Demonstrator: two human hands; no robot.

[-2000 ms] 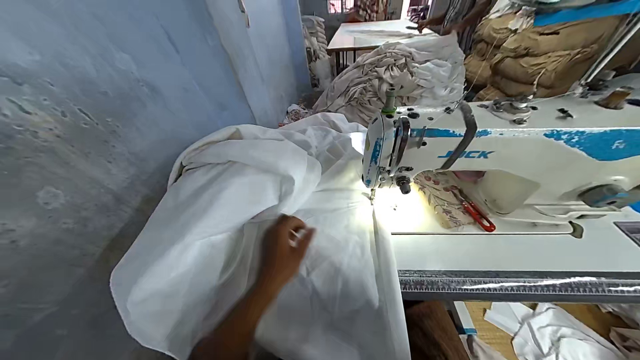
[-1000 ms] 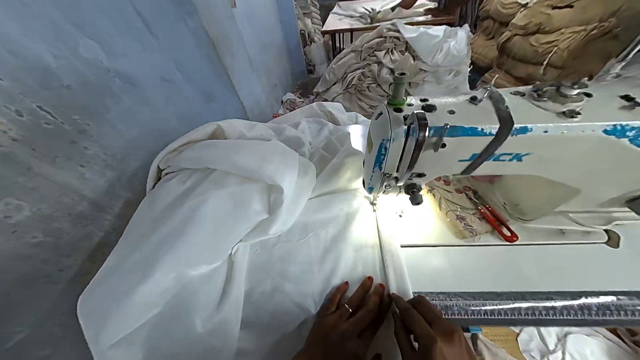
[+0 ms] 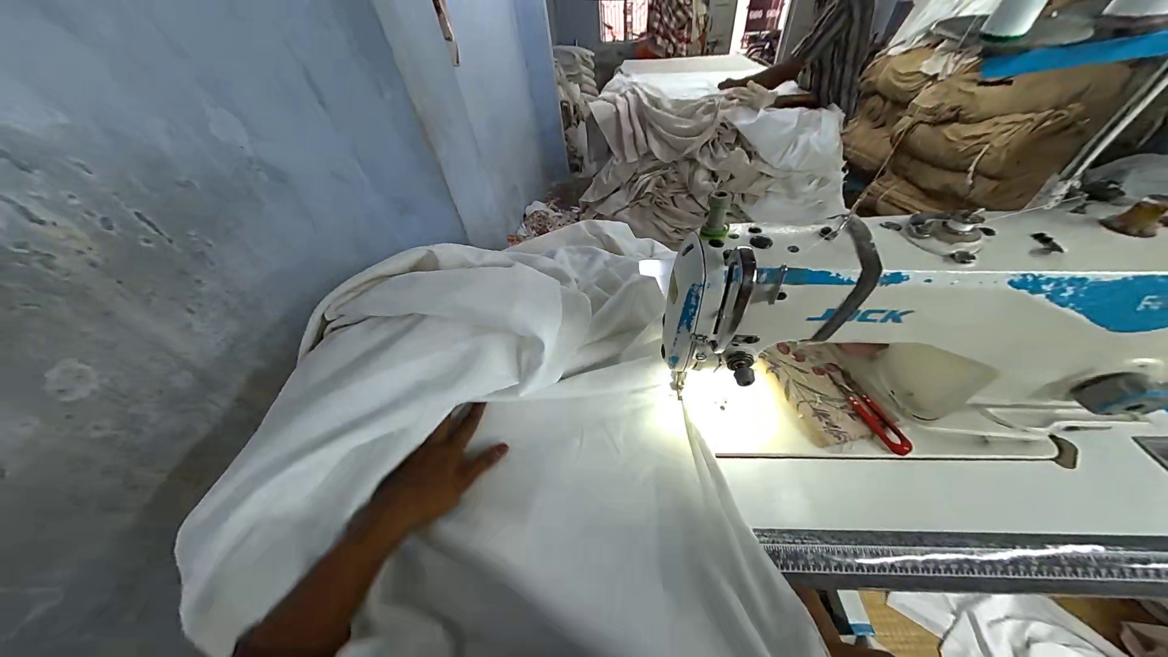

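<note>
A large white cloth [image 3: 584, 511] lies over the left end of the sewing table, its right edge running under the presser foot [image 3: 678, 381] of a lit Jack sewing machine [image 3: 912, 306]. My left hand [image 3: 447, 465] rests on this cloth left of the needle, thumb and fingers apart, the fingertips partly under a fold. Low in the view, right of the hanging cloth, a bit of skin shows below the table edge; my right hand itself is hidden. Red-handled thread snips [image 3: 876, 418] lie on a patterned fabric scrap [image 3: 812, 397] on the machine bed.
A blue-grey wall [image 3: 201, 201] stands close on the left. A measuring tape [image 3: 958, 558] runs along the table's front edge. Beyond the machine are heaped cloths [image 3: 693, 155], a white table [image 3: 684, 68] with a person's arms over it, and brown cloth bundles [image 3: 985, 128]. White cloth lies below at right.
My left hand has moved from the cloth near the table's front edge up and left onto the folds. My right hand, on the cloth's edge a second ago, has left it.
</note>
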